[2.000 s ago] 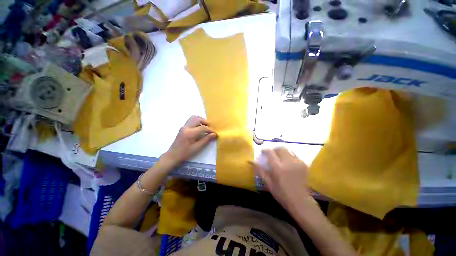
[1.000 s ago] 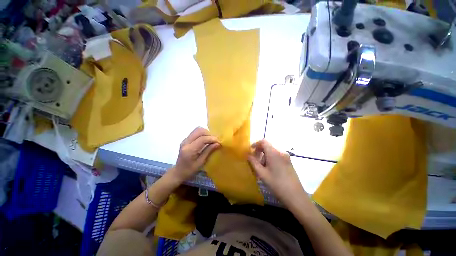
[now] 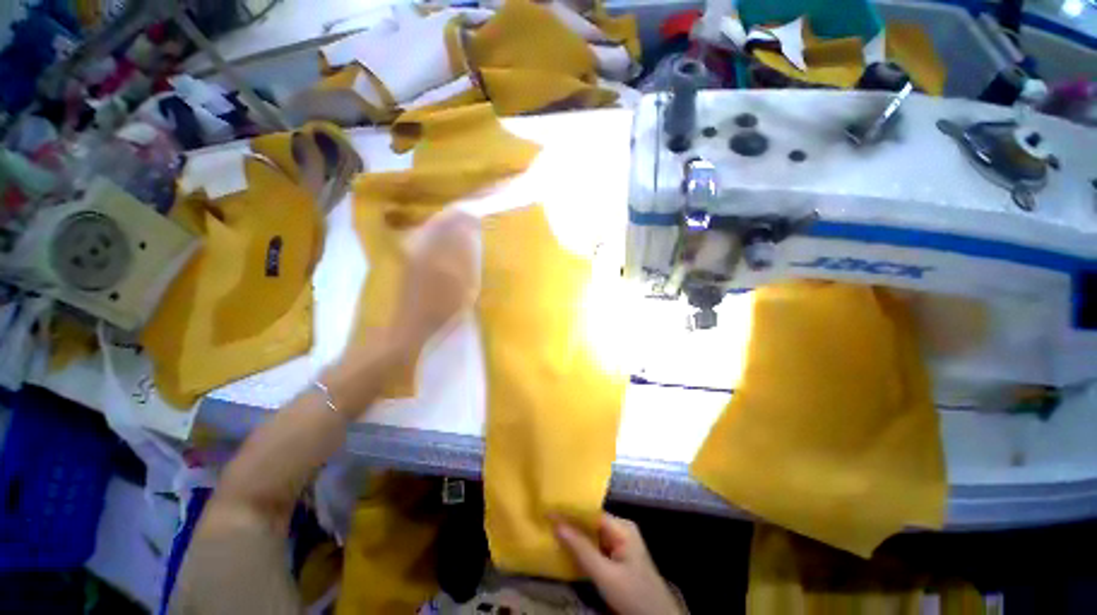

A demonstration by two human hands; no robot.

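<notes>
A long yellow piece [image 3: 547, 396] lies left of the needle, its lower end hanging over the table's front edge. My right hand [image 3: 616, 562] pinches that lower end, thumb on top. My left hand [image 3: 439, 270] is blurred, over or against a second yellow piece [image 3: 383, 288] to the left; whether its fingers grip it cannot be told. This second piece is folded and rumpled at its upper part. A large yellow panel [image 3: 830, 421] lies right of the needle, partly under the arm of the JACK machine head [image 3: 842, 252].
The presser foot area [image 3: 704, 315] is in bright glare. A yellow pile with a dark label [image 3: 274, 256] and a beige box with a round dial [image 3: 90, 250] are at the left. More yellow cloth [image 3: 529, 60] lies behind. A blue crate [image 3: 48, 481] is at lower left.
The hands have moved apart, the left up and leftward, the right down past the table edge. Two separate yellow pieces now show where one long piece showed before. The view has shifted.
</notes>
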